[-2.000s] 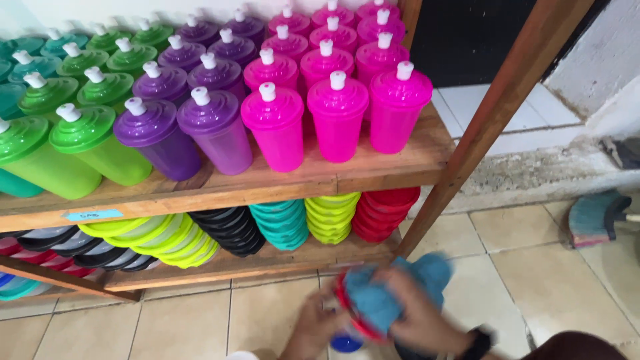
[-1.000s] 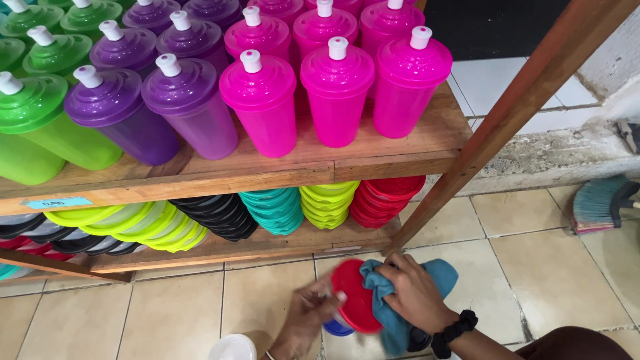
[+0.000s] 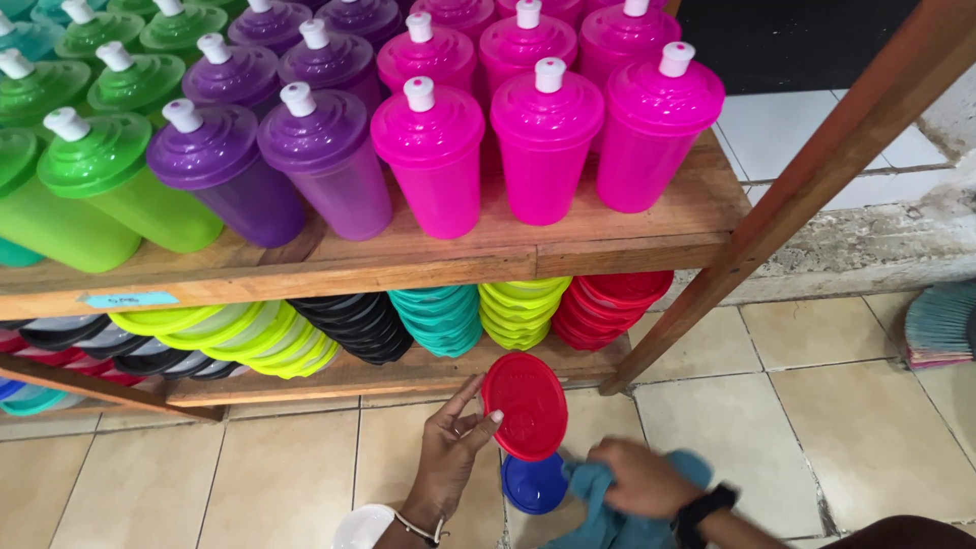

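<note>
Between its thumb and fingers, my left hand point(image 3: 456, 446) holds a round red plastic lid point(image 3: 526, 408), tilted with its face toward the camera. My right hand point(image 3: 637, 476), slightly blurred, grips a crumpled blue-teal cloth point(image 3: 591, 526) to the right of the lid, apart from it. Just below the red lid is a blue plastic lid or container point(image 3: 534, 486), low near the floor tiles. A white round container point(image 3: 364, 528) is partly hidden behind my left wrist.
A wooden shelf point(image 3: 473, 263) holds rows of green, purple and pink bottles point(image 3: 435, 179). Beneath are stacks of black, teal, yellow and red containers point(image 3: 602, 313). A slanted wooden post point(image 3: 793, 183) stands right of them. A teal broom head point(image 3: 942, 324) rests at the far right.
The cloth was against the red lid a second ago; now my right hand has drawn it away to the right. My left hand keeps hold of the lid, whose face now shows fully.
</note>
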